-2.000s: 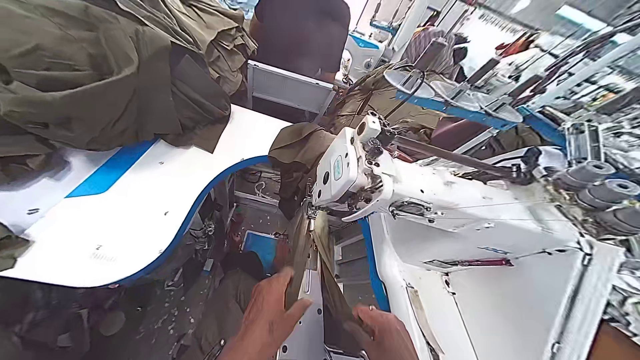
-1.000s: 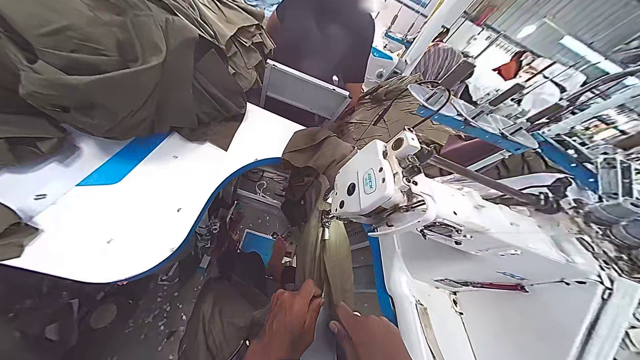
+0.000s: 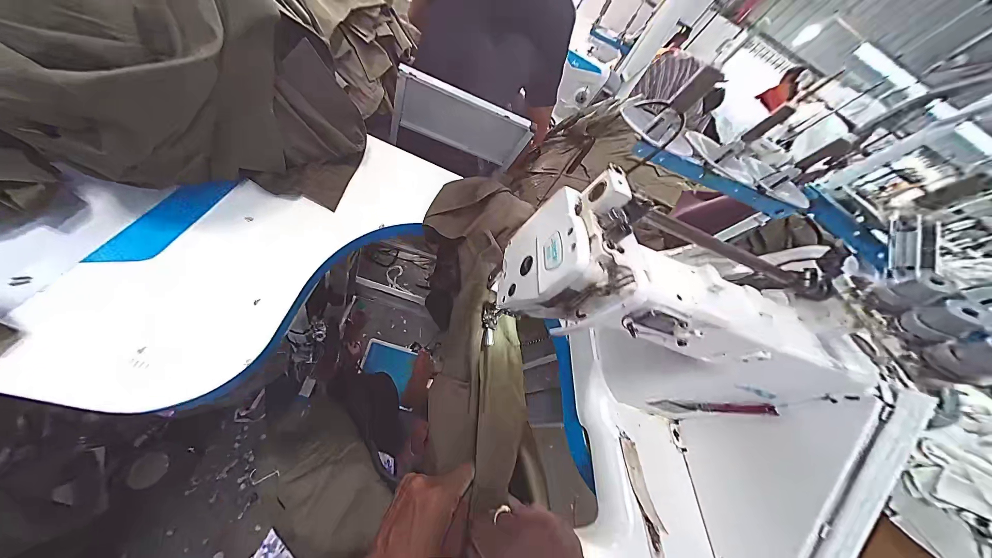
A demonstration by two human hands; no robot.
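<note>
Olive-brown fabric (image 3: 496,411) runs lengthwise under the needle area of a white industrial sewing machine (image 3: 554,252) and toward me. At the bottom of the view, my left hand (image 3: 426,511) grips the left side of this fabric. My right hand (image 3: 523,531) is close beside it on the right, with its thumb on the cloth and its fingers hidden. Both hands are partly cut off by the lower edge. Beyond the machine head, more of the cloth bunches up near the table's curved blue edge.
A white table (image 3: 310,256) with a blue edge curves at the left, bearing a heap of olive fabric (image 3: 155,93). A person in dark clothing (image 3: 492,46) is behind a grey metal panel (image 3: 461,120). A red-handled tool (image 3: 736,408) lies at the machine's right.
Both hands have moved lower in the view, toward me. The fabric between them and the machine now shows a longer stretch. Two seconds ago the hands were farther apart.
</note>
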